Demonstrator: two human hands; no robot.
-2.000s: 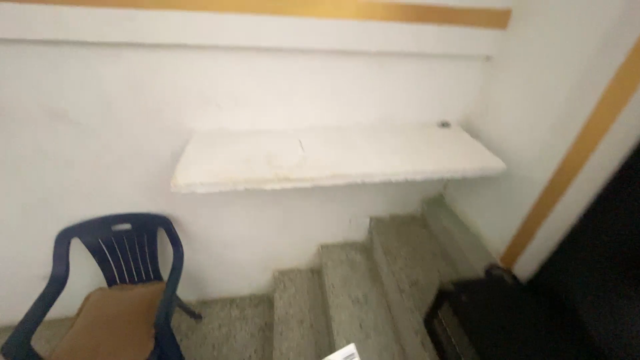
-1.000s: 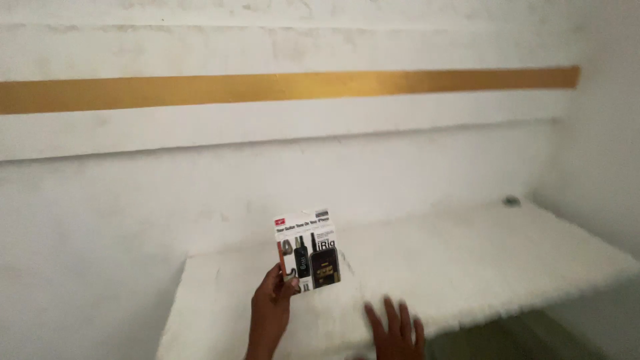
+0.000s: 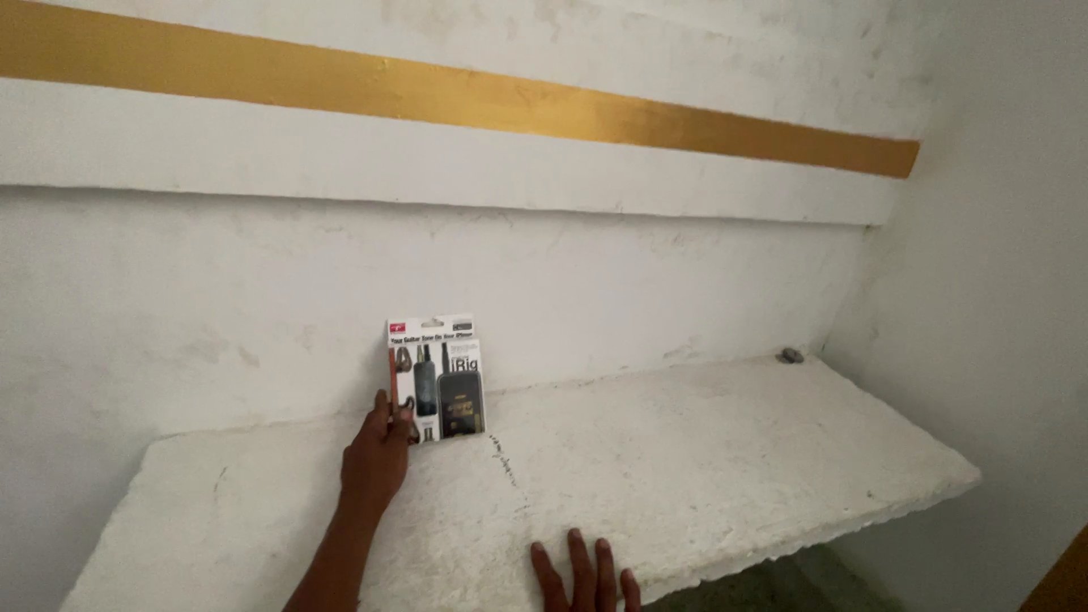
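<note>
An iRig guitar adapter package [image 3: 450, 387], a white box with a hang hole and printed pictures, stands upright on the white wall shelf [image 3: 680, 442], at or close to the wall behind it. My left hand [image 3: 374, 455] grips the package at its lower left edge, thumb in front. Near the shelf's front edge, my right hand [image 3: 586, 578] rests with fingers spread and holds nothing; its palm is cut off by the bottom of the view.
A small dark object [image 3: 790, 355] lies at the shelf's back right corner. A gold painted band [image 3: 527, 106] crosses the wall above. The shelf's rough front edge ends near the right side wall [image 3: 1003, 340].
The package, held up in my left hand one second ago, now stands on the shelf. The view has moved closer to the shelf since two seconds ago; the chair and steps are out of sight.
</note>
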